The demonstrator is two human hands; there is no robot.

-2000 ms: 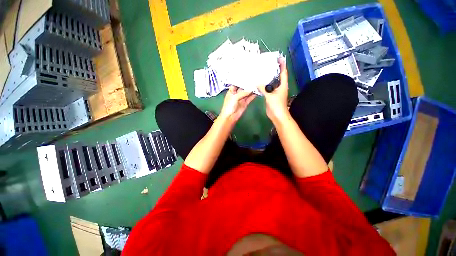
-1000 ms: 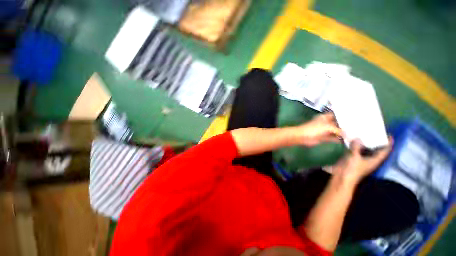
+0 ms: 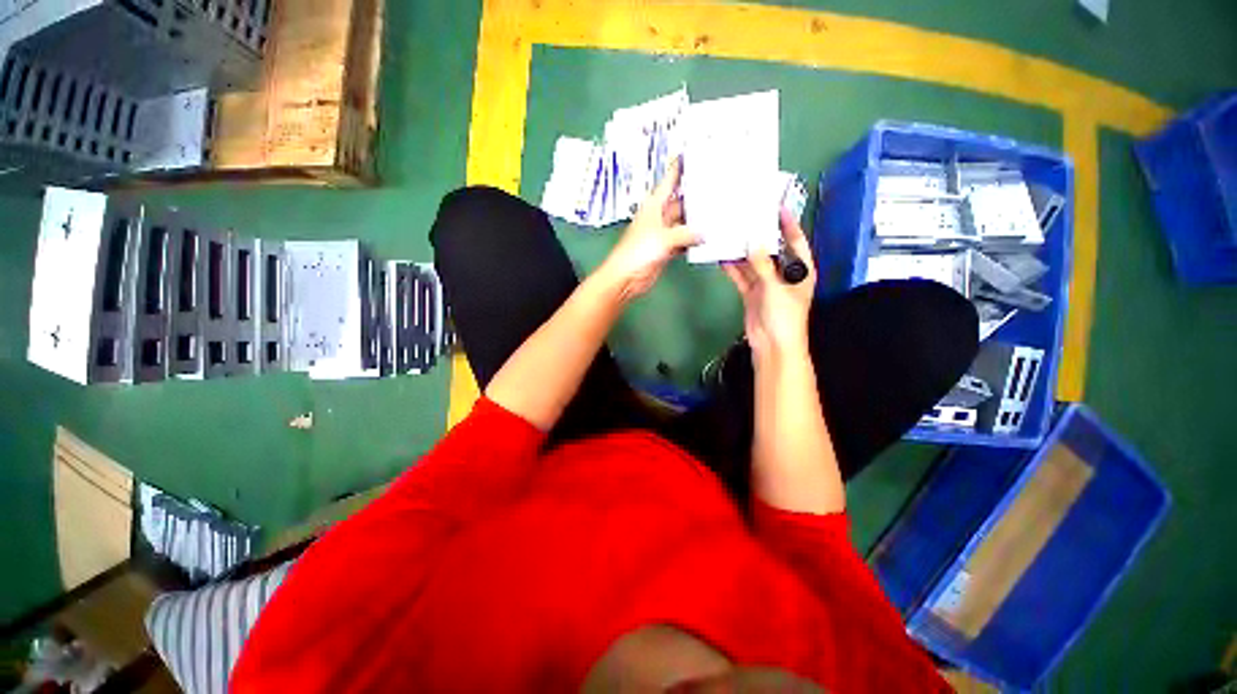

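Note:
A white-grey rectangular plate [image 3: 733,174] is held up over the floor between my knees, glaring like paper. My left hand [image 3: 651,237] grips its left edge near the lower corner. My right hand [image 3: 776,288] is at its lower right corner and also holds a black-handled tool [image 3: 792,269], whose round end shows; its tip is not visible. A loose pile of small plates [image 3: 611,163] lies fanned on the floor behind and left of the held plate.
A filled blue bin [image 3: 1065,292] stands beside my right knee, with a nearly empty blue bin [image 3: 1133,529] nearer me. Slotted brackets [image 3: 204,292] stand in a row at left. A wooden pallet [image 3: 309,102] bears stacked slotted panels [image 3: 82,102]. A striped cloth [image 3: 224,626] lies lower left.
The view has swung back after turning, blurred, toward the lower left. Both hands still hold a plate, now upright and flat to the view, slightly apart from the pile.

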